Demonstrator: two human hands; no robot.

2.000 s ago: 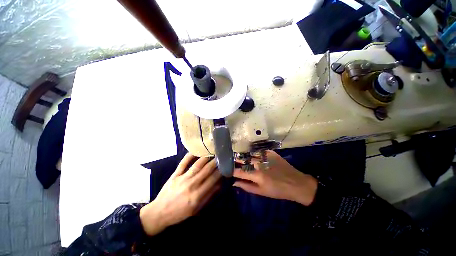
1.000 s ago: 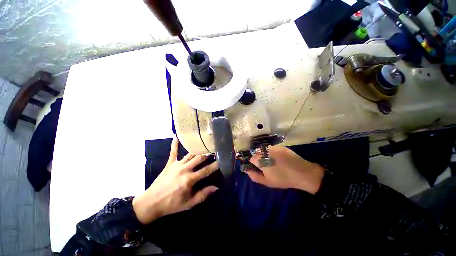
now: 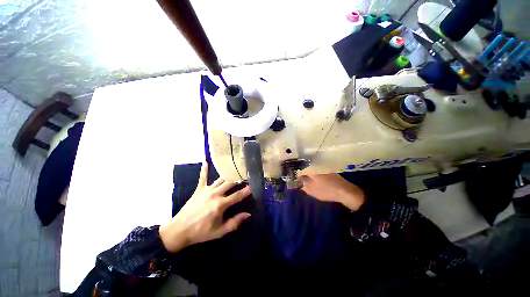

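A large dark navy garment panel point(image 3: 232, 258) lies under the sewing machine head point(image 3: 314, 139) and towards me. A bluer navy piece point(image 3: 296, 223) lies on it below the needle area. My left hand point(image 3: 203, 214) lies flat on the cloth left of the grey upright bar point(image 3: 253, 165), fingers spread, thumb pointing right. My right hand point(image 3: 331, 190) rests on the cloth right of the tension assembly point(image 3: 285, 181); its fingertips are partly hidden behind it. The needle and presser foot are hidden.
A brown rod point(image 3: 192, 32) slants down to a white disc point(image 3: 264, 116) on the head. Behind are dark cloth point(image 3: 363, 51), a green spool point(image 3: 402, 61), scissors point(image 3: 444, 46) and blue prongs point(image 3: 494, 46). A wooden chair point(image 3: 43, 122) with dark cloth stands left of the table.
The view has shifted, showing more spools and blue lettering. My left hand has spread from its earlier closed-finger pose, thumb now apart. My right hand sits slightly further from the grey bar.
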